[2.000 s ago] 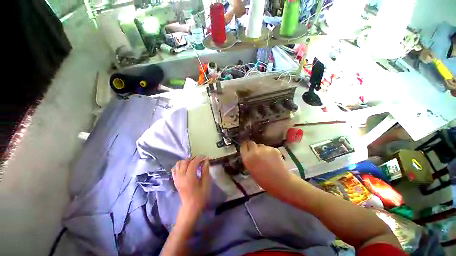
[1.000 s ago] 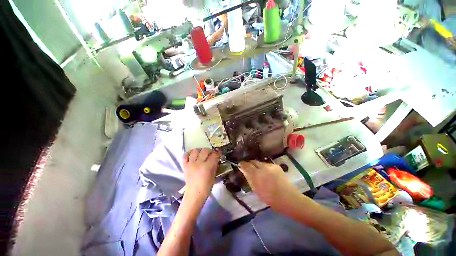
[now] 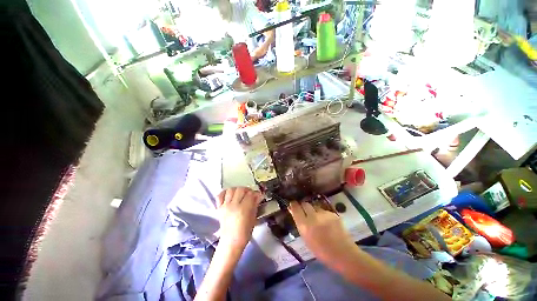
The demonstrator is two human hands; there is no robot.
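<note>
The grimy beige-brown overlock machine [image 3: 303, 154] stands on the whitish table, with round knobs on its front. My left hand [image 3: 238, 206] is at the needle and presser foot area, on the machine's left front, fingers bent together. My right hand [image 3: 315, 220] is just right of it at the machine's low front, fingertips pinched near the open looper area. The fingertips of both hands are close together. Anything fine between them is too small to tell. Grey-blue garment pieces [image 3: 144, 214] lie heaped at the left and on the lap.
A red cup [image 3: 354, 176], green strap [image 3: 360, 211] and recessed tray [image 3: 407, 188] are to the right. Red [image 3: 244, 63], white and green thread cones stand behind. Black cones [image 3: 172, 134] lie back left. A dark upright stand [image 3: 372, 110] is behind right. Bags are lower right.
The view has shifted, so the machine sits lower in the picture. My left hand has moved right, from the cloth edge to the needle area. My right hand stays at the machine's low front.
</note>
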